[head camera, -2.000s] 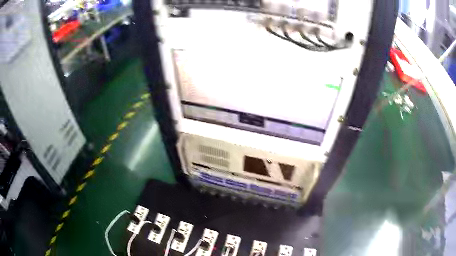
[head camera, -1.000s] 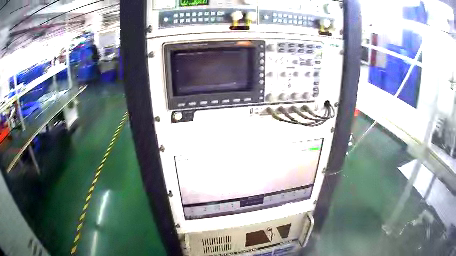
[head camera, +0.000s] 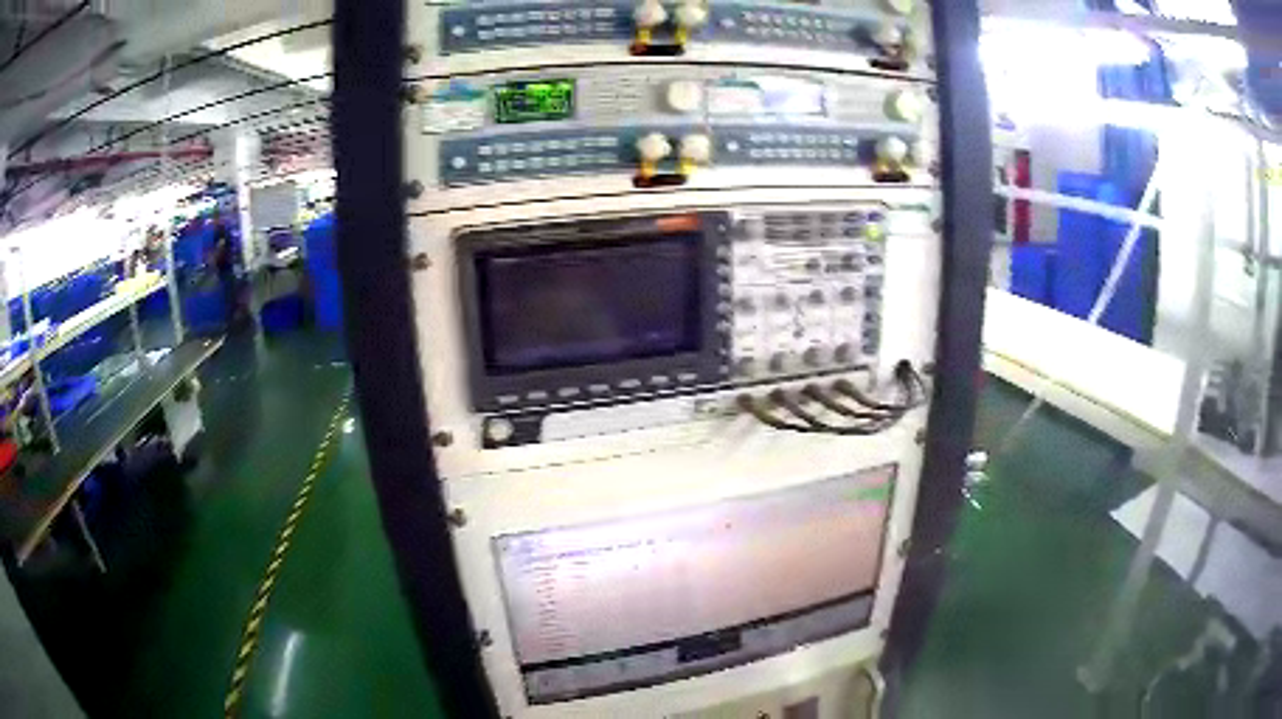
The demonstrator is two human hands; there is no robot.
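Neither of my hands is in the picture. The test rack stands straight in front of me. Its monitor shows a pale screen with rows of small text at the left and a green mark at the upper right. Above it is the oscilloscope, with a dark screen, knobs at its right and several black probe cables below the knobs. Higher up, a unit has a green lit display between panels with round knobs. Only the top edge of the beige computer shows below the monitor.
A green floor with a yellow-black tape line lies left of the rack. A long workbench stands at the far left. At the right are a pale bench and blue panels.
The view has tilted up from the socket shelf to the upper rack. The shelf and its sockets have left the picture, and the upper units have come into view. Rows of text now show on the monitor.
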